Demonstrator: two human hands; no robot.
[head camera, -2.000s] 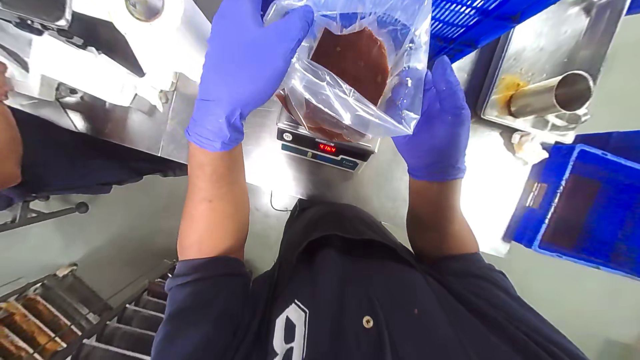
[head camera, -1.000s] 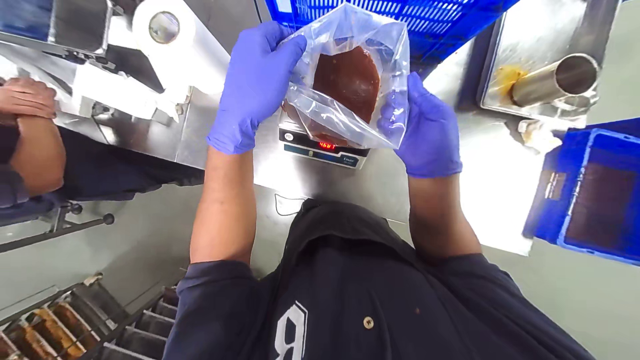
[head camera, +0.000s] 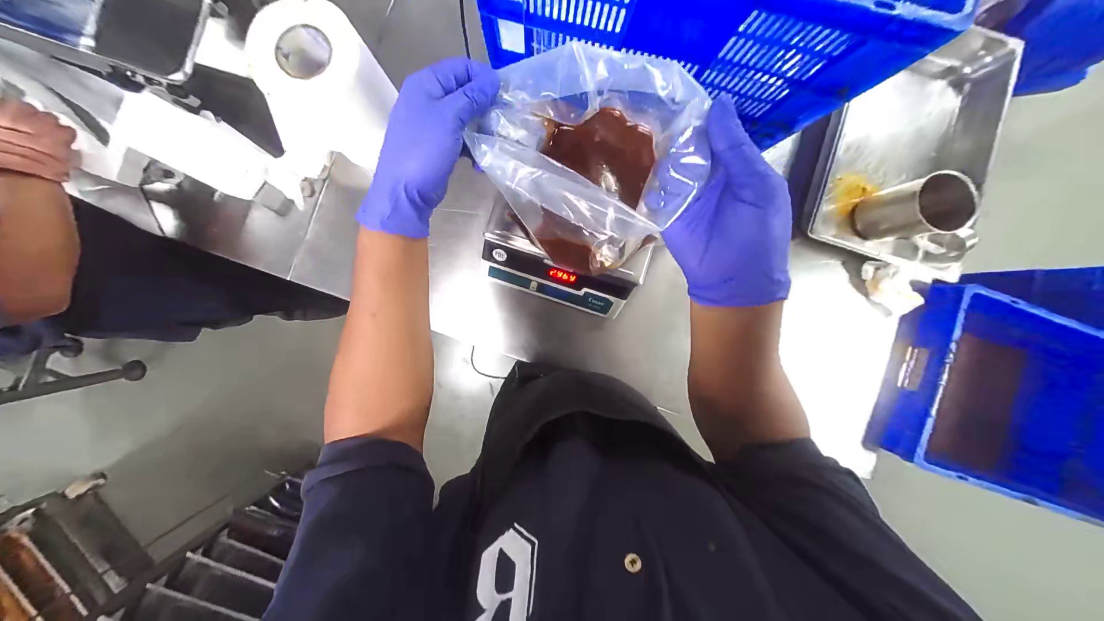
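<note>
A clear plastic bag (head camera: 569, 185) with dark brown sauce (head camera: 608, 155) in it is held open at chest height over a digital scale (head camera: 552, 280) with a lit red display. My left hand (head camera: 435, 142), in a purple glove, pinches the bag's rim at its upper left. At the right side, my right hand (head camera: 733, 216), also gloved in purple, grips the bag, its fingers partly hidden by the plastic. The lower part of the bag covers most of the weighing plate; whether it rests on the plate I cannot tell.
A blue perforated crate (head camera: 733, 52) stands behind the bag. To the right are a steel tray (head camera: 914, 103) holding a metal cylinder (head camera: 914, 207), and a blue bin (head camera: 1018, 388). At the left are a white roll (head camera: 323, 78) and a co-worker's arm (head camera: 34, 216).
The bag's mouth has spread wider and the bag sits differently between my hands. The figures on the scale's display have changed.
</note>
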